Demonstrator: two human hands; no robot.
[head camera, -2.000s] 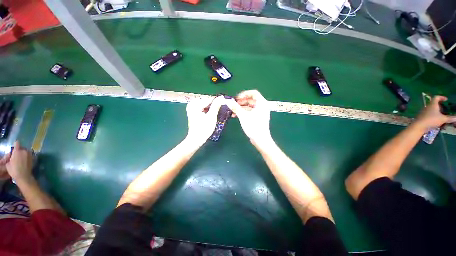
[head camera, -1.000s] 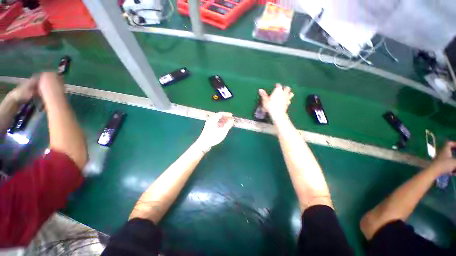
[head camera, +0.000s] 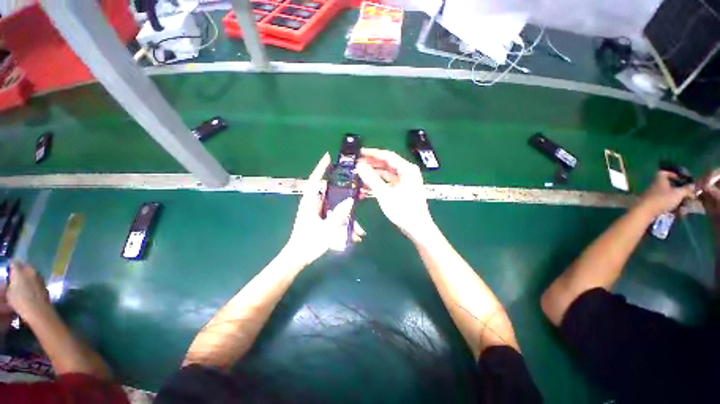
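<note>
A small black phone (head camera: 341, 197) is held upright over the pale metal strip, at the middle of the head view. My left hand (head camera: 317, 217) is closed around its lower part, with the thumb across its face. My right hand (head camera: 399, 185) is at the phone's right side, fingers bent with their tips near its upper part. Whether the right fingertips hold a small part cannot be told. Just beyond the held phone another dark phone end (head camera: 350, 144) shows on the green belt, partly overlapped by it.
Phones lie on the belt, one right of centre (head camera: 423, 148), one farther right (head camera: 553, 150), beside a pale gold frame (head camera: 616, 170). Another phone (head camera: 141, 230) lies on the bench left. A grey post (head camera: 146, 99) stands left. Neighbours' hands work at both sides.
My hands were apart, the right one over a phone on the belt. They are now together at a phone above the strip. The belt phones appear farther left.
</note>
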